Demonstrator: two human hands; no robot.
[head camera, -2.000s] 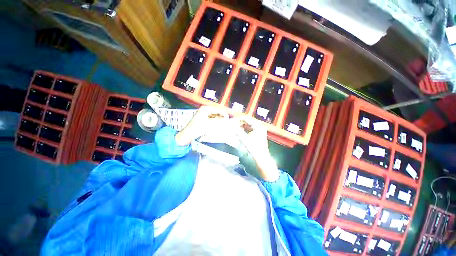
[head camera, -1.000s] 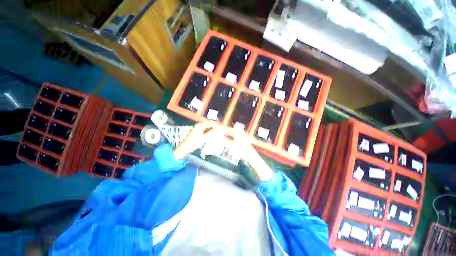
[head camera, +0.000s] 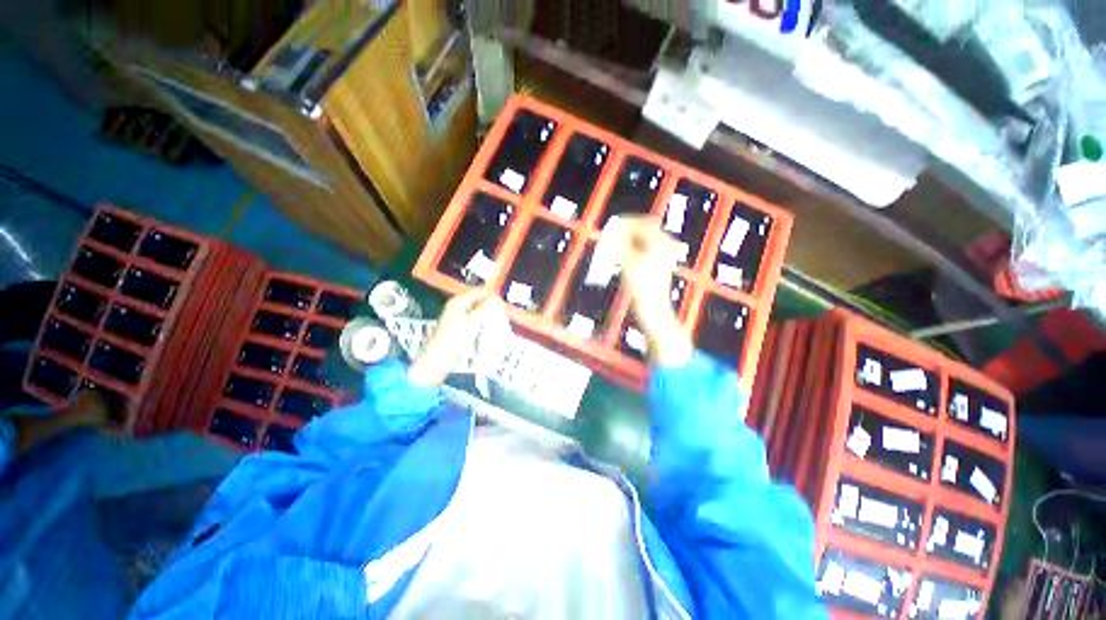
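Observation:
My left hand (head camera: 463, 329) holds the label strip (head camera: 540, 377), a pale band with printed rows, in front of my body. Two label rolls (head camera: 377, 323) lie left of it. My right hand (head camera: 646, 252) is over the middle of the orange-red working tray (head camera: 437, 254), with a small white label (head camera: 603, 259) at its blurred fingertips, above a black unit. The tray has two rows of five black units, such as this one (head camera: 526, 148), many with a small white label near one end. Two units at the upper right also carry a longer label. My right hand hides part of the tray.
A taller tray stack (head camera: 822, 418) with labelled units stands at right. Two more tray stacks (head camera: 200, 337) stand at left, with another person's hand (head camera: 75, 415) at the far left one. A wooden cabinet (head camera: 386, 133) is behind. A shelf with papers (head camera: 825, 127) and plastic bags is at upper right.
My right hand has moved from beside my left hand up and over the tray. My left hand stays low with the strip, which now shows spread out. A person's hand has appeared at far left.

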